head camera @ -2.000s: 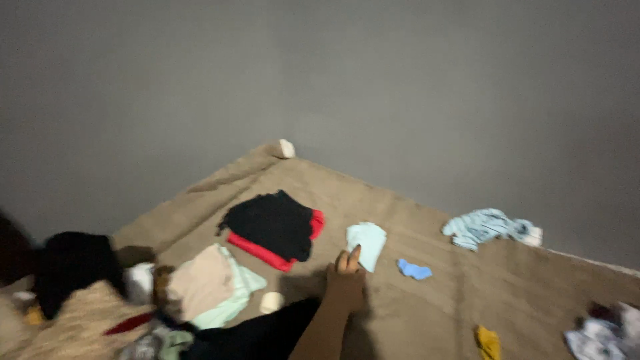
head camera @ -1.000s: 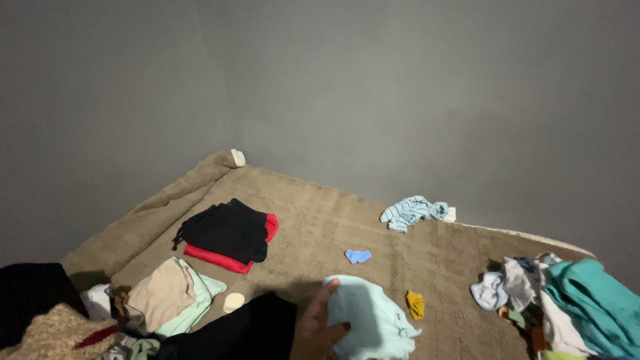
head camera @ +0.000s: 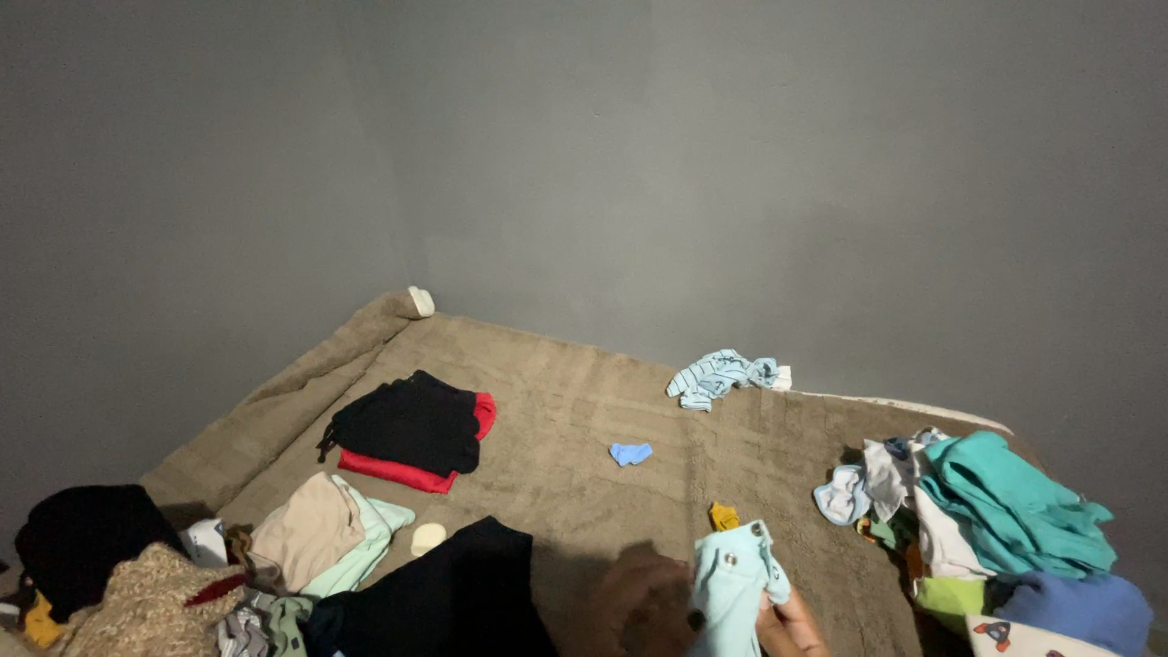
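A light blue snap-fastened baby garment (head camera: 725,584) is held up at the lower edge of the view. My right hand (head camera: 792,628) grips its right side. My left hand (head camera: 643,598), blurred and dark, is at the garment's left side; whether its fingers grip the cloth is hard to tell. Just behind the garment lies a small mustard cloth piece (head camera: 724,516). Farther back on the brown blanket (head camera: 566,411) is a small blue cloth piece (head camera: 630,453). A folded black garment (head camera: 406,424) rests on a red one (head camera: 397,470) at left.
A striped blue garment (head camera: 721,376) lies by the grey wall. At right is a heap with a teal garment (head camera: 1013,502). Beige (head camera: 310,529) and mint (head camera: 379,538) garments, a black cloth (head camera: 456,593) and a knitted beige piece (head camera: 151,602) lie at left.
The light blue garment, flat on the blanket under a hand two seconds ago, is now held up near the camera. The view has shifted to the right.
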